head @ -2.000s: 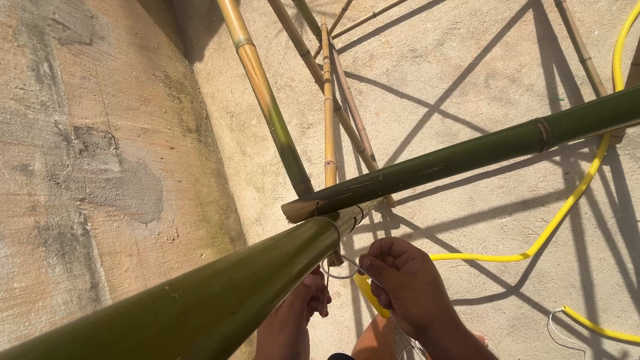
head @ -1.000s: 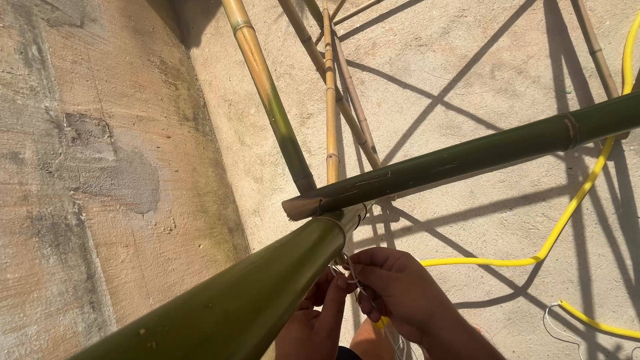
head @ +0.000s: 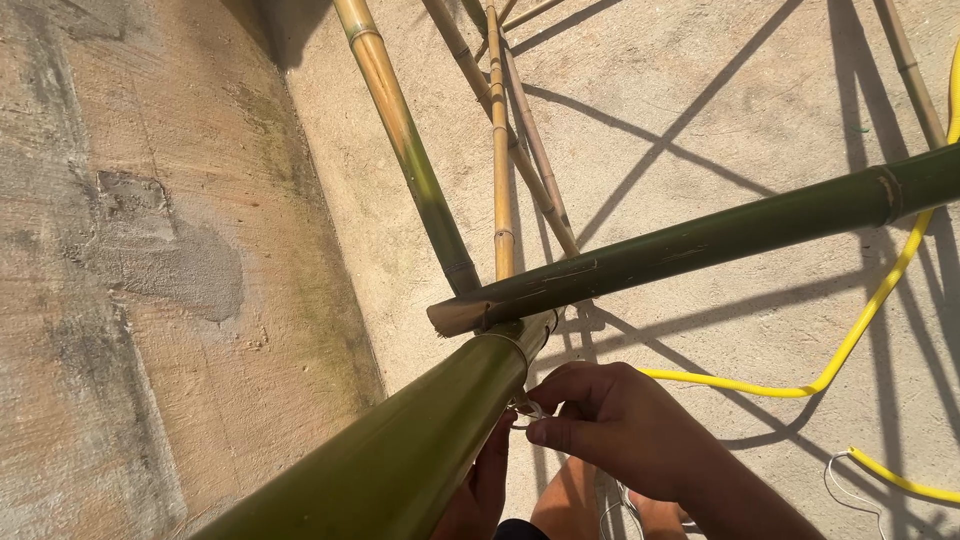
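Note:
A thick green bamboo pole (head: 375,442) runs from the bottom edge up to a joint, where a darker bamboo pole (head: 675,251) with a cut end crosses it. Just below that joint, my right hand (head: 607,427) pinches a thin white cord (head: 531,411) between thumb and fingers. My left hand (head: 480,484) is partly hidden behind the thick pole, its fingertips at the same cord; whether it grips the cord is not clear. More white cord (head: 628,510) hangs beneath my right hand.
Thinner bamboo poles (head: 500,150) lean and cross beyond the joint. A rough wall (head: 172,277) stands at the left. Yellow rope (head: 787,391) lies on the concrete floor at the right, with a rope end (head: 900,481) lower down. My legs (head: 566,499) are below.
Two seconds ago my hands were farther apart with a cord loop between them; one second ago they came together at the cord. Now my right hand's fingers are more spread around it.

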